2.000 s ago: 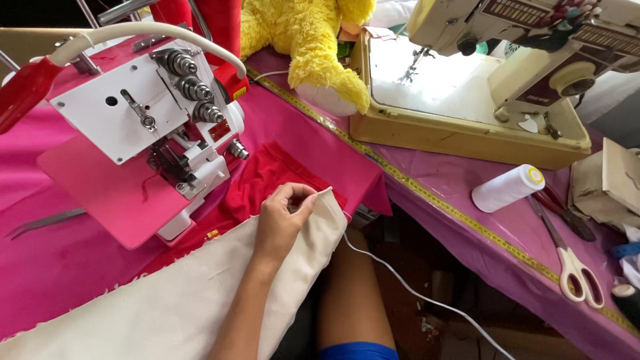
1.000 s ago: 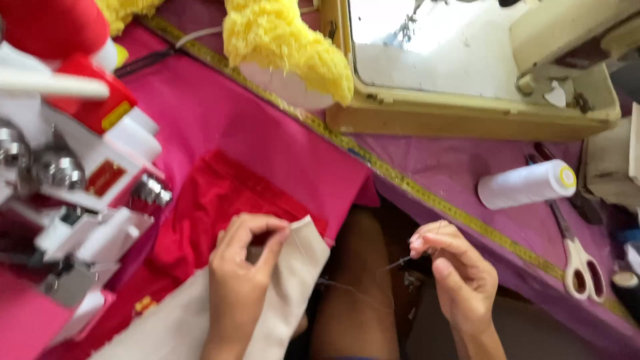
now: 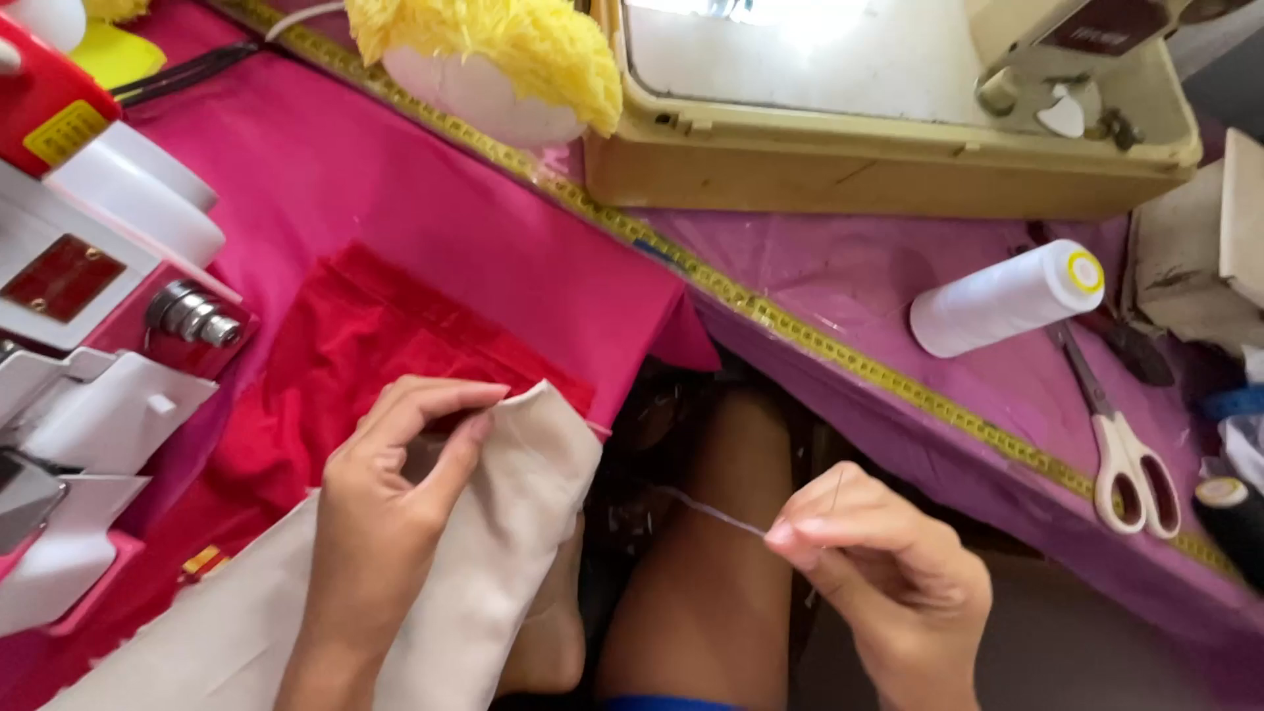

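Note:
Thumb and forefinger of my left hand [image 3: 395,494] pinch the top edge of a cream fabric piece [image 3: 513,484], which hangs down over the table's edge toward my lap. Behind it a red cloth [image 3: 365,336] lies crumpled. To the right, above my thigh, my right hand [image 3: 869,573] pinches a pale thread [image 3: 713,512] between thumb and fingertips; a thin line like a needle or thread rises above them. Where the thread's far end leads I cannot tell. A small red and gold piece [image 3: 204,563] lies beside the cream fabric.
An overlock machine [image 3: 79,286] stands at left. A yellow tape measure [image 3: 790,331] runs along the purple-covered table [image 3: 839,257]. Beyond are a white thread cone [image 3: 1002,301], scissors [image 3: 1121,454], a sewing machine's cream base [image 3: 889,158], a yellow plush toy [image 3: 494,59] and a cardboard box [image 3: 1185,237].
My right hand, out of view two seconds ago, came in with the thread pinched in its fingers. My left hand keeps its pinch on the cream fabric. The view has shifted.

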